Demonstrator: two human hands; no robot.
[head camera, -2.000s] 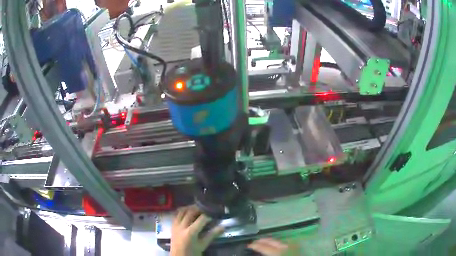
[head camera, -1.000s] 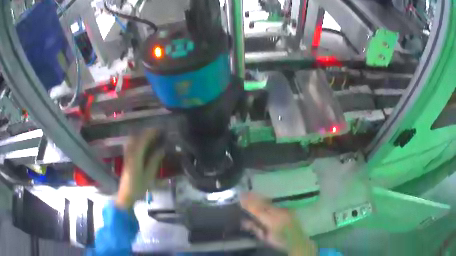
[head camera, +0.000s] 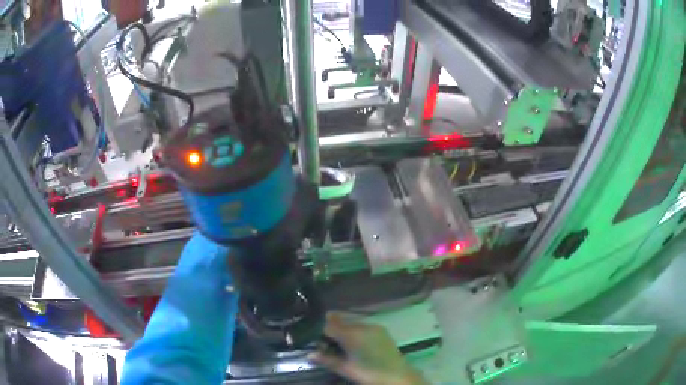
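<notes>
The camera head (head camera: 241, 199), a thick black cylinder with a blue band and an orange light on top, stands over the bench. Its round black lower end (head camera: 282, 319) is above a silver fixture (head camera: 289, 366), cut off by the bottom edge. My left arm in a blue sleeve reaches forward behind the camera head; my left hand is hidden by it. My right hand (head camera: 365, 350) is blurred at the right side of the lower end, fingers pointing left. Something dark shows at its fingertips; I cannot tell whether it is held.
Two slanted metal plates (head camera: 410, 214) with a red light stand right of the camera head. A plate with round holes (head camera: 498, 364) is at the bench's right. Red bins (head camera: 113, 322) are at the left. Conveyor rails run behind, with frame posts at both sides.
My left hand has gone from left of the camera head to behind it, with the sleeve now stretched forward. My right hand stays beside the lower end. The view has shifted.
</notes>
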